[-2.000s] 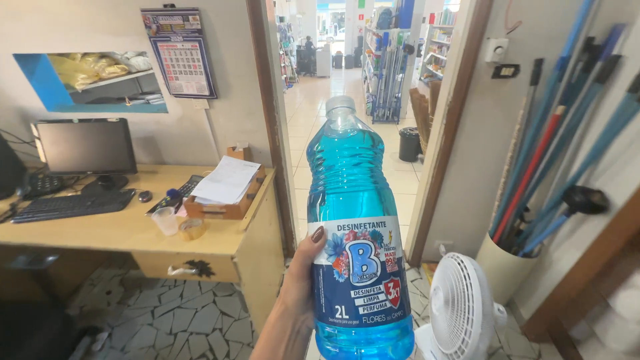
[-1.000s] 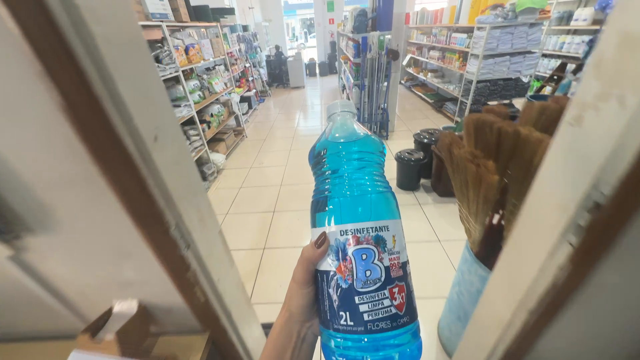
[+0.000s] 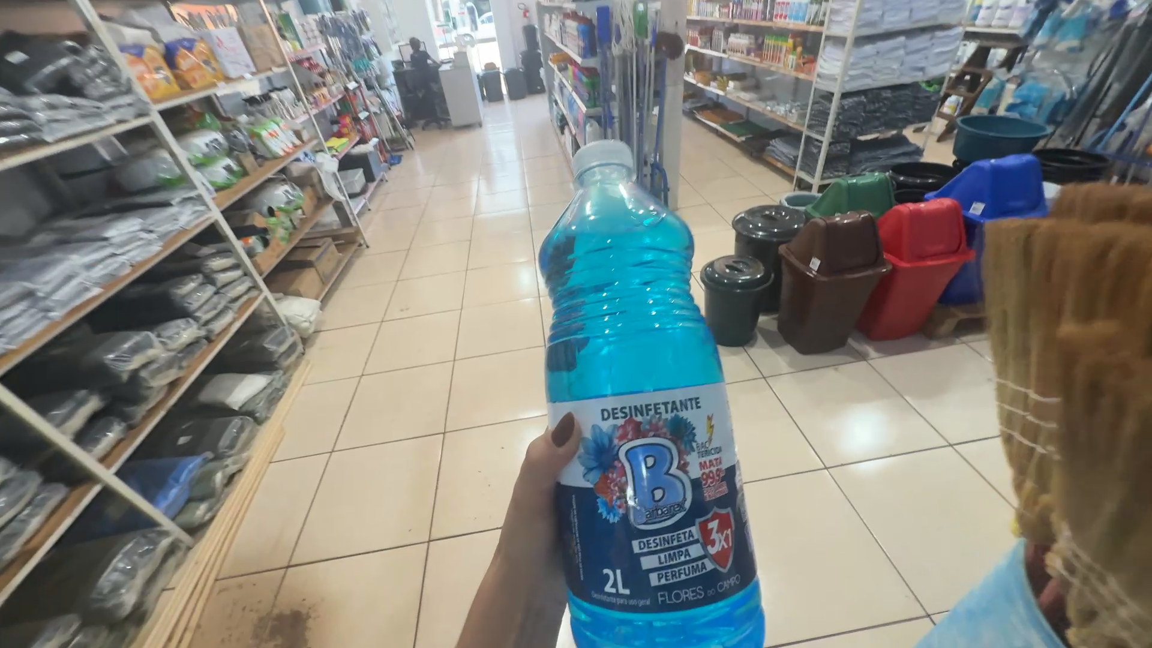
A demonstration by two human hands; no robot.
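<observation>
A clear plastic bottle of blue disinfectant (image 3: 621,297) stands nearly upright in the middle of the view, its pale cap (image 3: 603,157) on top and a printed label round its lower half. My left hand (image 3: 531,531) grips it from the left side, the thumb with a dark nail lying on the label's edge. The other fingers are hidden behind the bottle. My right hand does not show.
Metal shelving with packed goods (image 3: 126,297) lines the left. At right are a brown swing-lid bin (image 3: 832,279), a red bin (image 3: 916,265), a black lidded bucket (image 3: 736,297) and straw brooms (image 3: 1071,387) in a light-blue container (image 3: 999,603). More shelves stand behind.
The view has moved from a room with a desk and fan, through a doorway, into the shop aisle. The bottle has stayed in my left hand throughout.
</observation>
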